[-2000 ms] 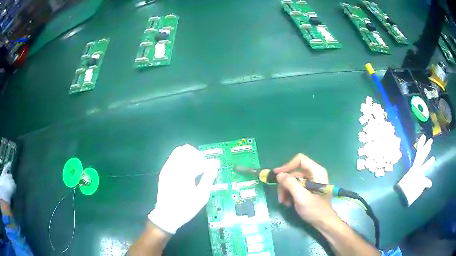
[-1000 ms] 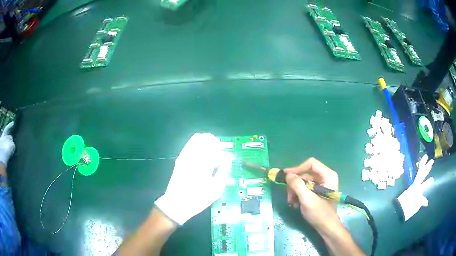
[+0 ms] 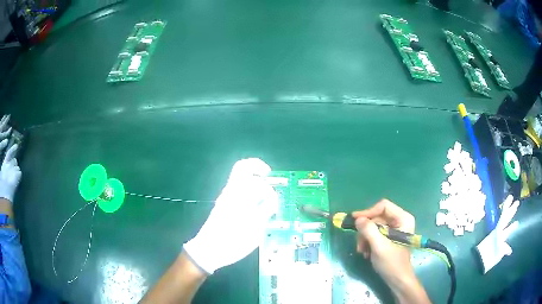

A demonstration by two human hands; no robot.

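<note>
A green circuit board lies in front of me, its near end cut off by the lower edge. My gloved left hand is over its upper left part, overexposed. Solder wire runs into its fingers from the green spool at left. My bare right hand holds the soldering iron by its yellow and black handle. The metal tip points left over the upper middle of the board; whether it touches is unclear. A dark chip sits on the board.
Several populated boards, one at far left, others at far right. White connectors, a blue stick, a spare glove and a dark stand lie right. Another person's gloved hands are at the left edge.
My view has shifted. The board that was at the far top centre-left is out of view. The hands keep their hold over the board. A second gloved hand of the neighbour shows at left.
</note>
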